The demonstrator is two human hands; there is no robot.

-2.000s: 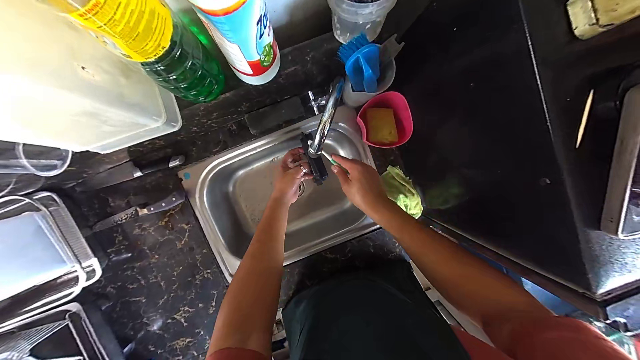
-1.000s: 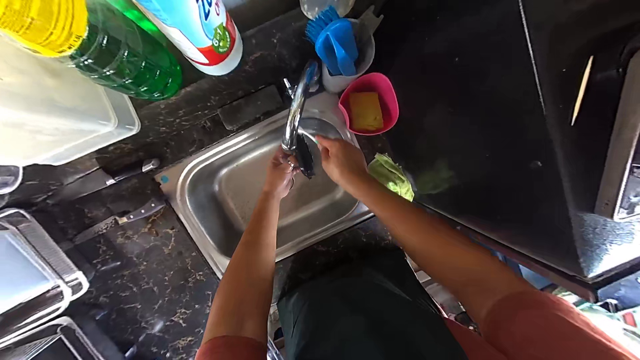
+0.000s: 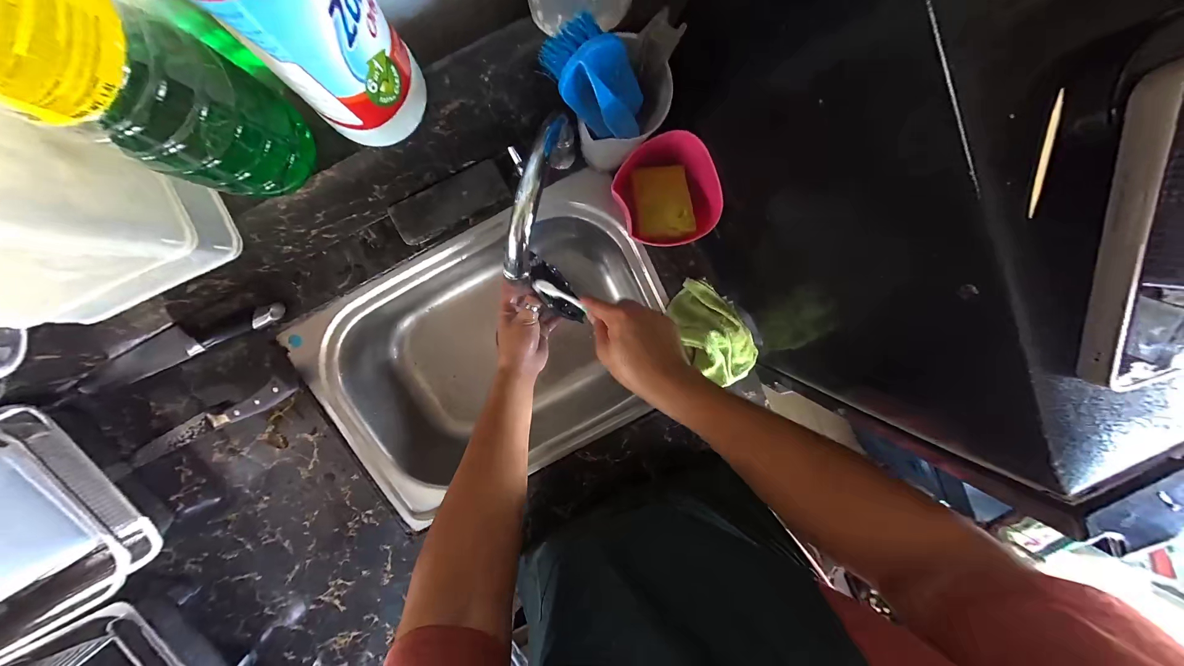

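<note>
Over a stainless steel sink (image 3: 444, 370), my left hand (image 3: 523, 338) grips a small black object (image 3: 553, 282) just under the spout of a chrome faucet (image 3: 525, 208). What the black object is, I cannot tell. My right hand (image 3: 638, 347), to the right of it, pinches a thin white-tipped tool (image 3: 558, 296), perhaps a small brush, whose tip lies against the black object. Fingers hide part of both things. Close to the faucet base stands a pink cup (image 3: 706, 190) with a yellow sponge (image 3: 664, 202) in it.
A green cloth (image 3: 712, 333) lies at the sink's right corner. Two knives (image 3: 199, 342) rest on the left counter. Behind are a white cup (image 3: 606, 153) with a blue brush (image 3: 597, 79), a green bottle (image 3: 208, 102) and a white-blue bottle (image 3: 342, 65). Wire racks (image 3: 120, 527) stand left.
Both hands stay under the faucet with the black object. The white tool's tip shows more plainly against it now. The view has shifted slightly.
</note>
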